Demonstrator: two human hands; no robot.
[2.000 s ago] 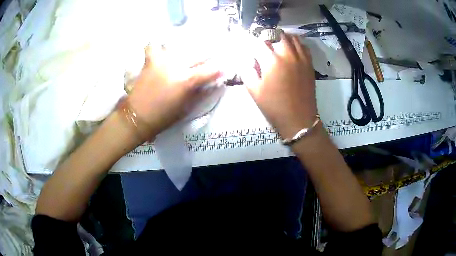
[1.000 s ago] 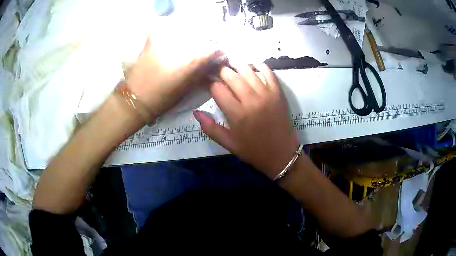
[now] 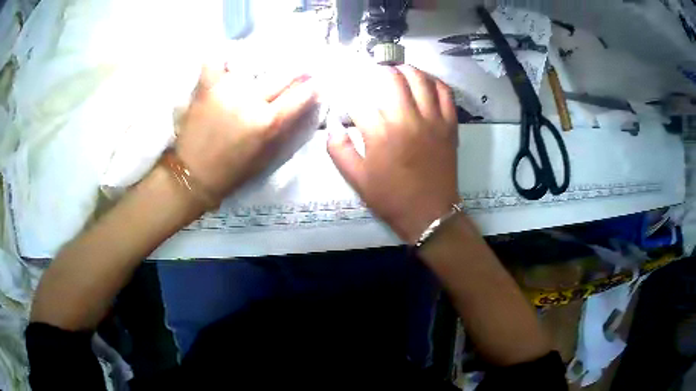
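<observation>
White fabric lies at the left and runs into an overexposed patch by the needle area, where its edges are lost in glare. My left hand rests left of the needle area, its fingertips pointing at the glare. My right hand lies palm down just right of the needle area, below the knurled knob, with thumb and fingers apart. Whether either hand grips cloth is hidden by glare. Dark machine parts stand above the fingertips.
Black shears lie right of my right hand, with small snips and an orange-brown stick near them. A ruler scale runs along the table's front edge. White scraps hang below at right. A blue-grey bar is at the top.
My right hand has moved up from the table's middle towards the knob, away from my left hand. The pointed white piece hanging over the front edge two seconds ago no longer shows.
</observation>
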